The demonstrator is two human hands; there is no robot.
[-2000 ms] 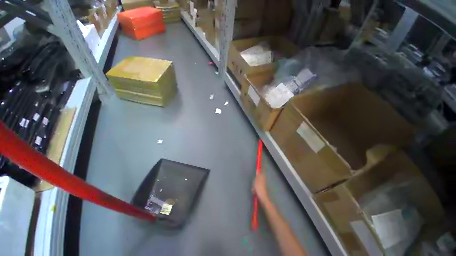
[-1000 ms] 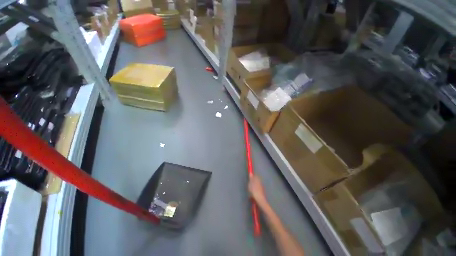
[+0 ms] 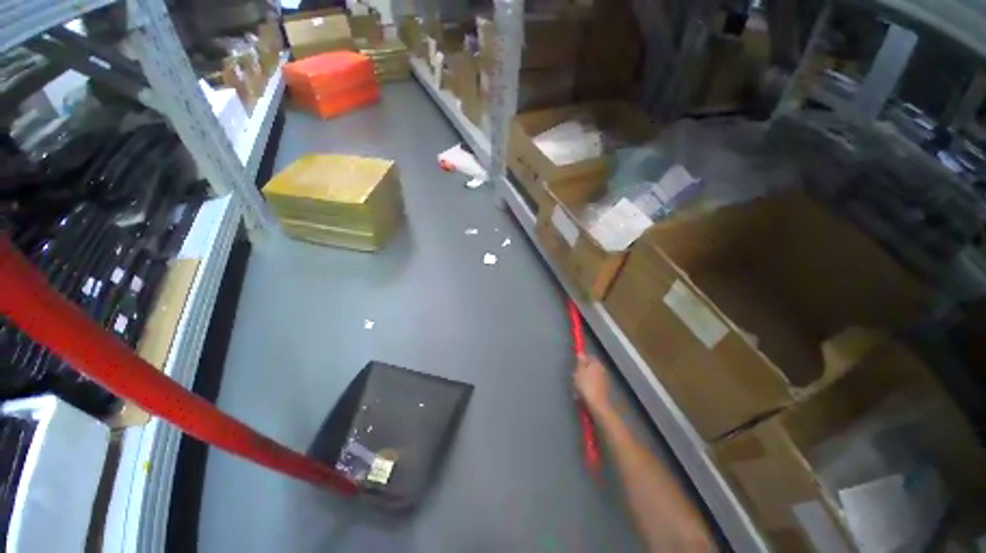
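My right hand (image 3: 589,380) is closed around the thin red broom handle (image 3: 587,427), beside the right shelf edge. The handle's far end passes under that edge and the broom head is hidden. The black dustpan (image 3: 427,437) lies on the floor with small scraps inside. Its thick red handle (image 3: 162,394) runs up out of the left side of the picture. My left hand is not in view. White scraps (image 3: 490,258) lie on the grey floor ahead. A white and red piece of litter (image 3: 462,162) lies at the base of the right upright.
A yellow-taped carton (image 3: 333,202) stands on the floor by the left rack, with an orange-red carton (image 3: 331,84) farther back. Open cardboard boxes (image 3: 670,340) line the right bottom shelf (image 3: 622,363). Dark bagged parts (image 3: 81,254) fill the left shelf. Grey perforated uprights (image 3: 505,92) stand on both sides.
The white and red litter now shows out on the floor by the right upright, where only a small red bit showed before. My right hand and the broom handle have shifted. The view has shifted slightly.
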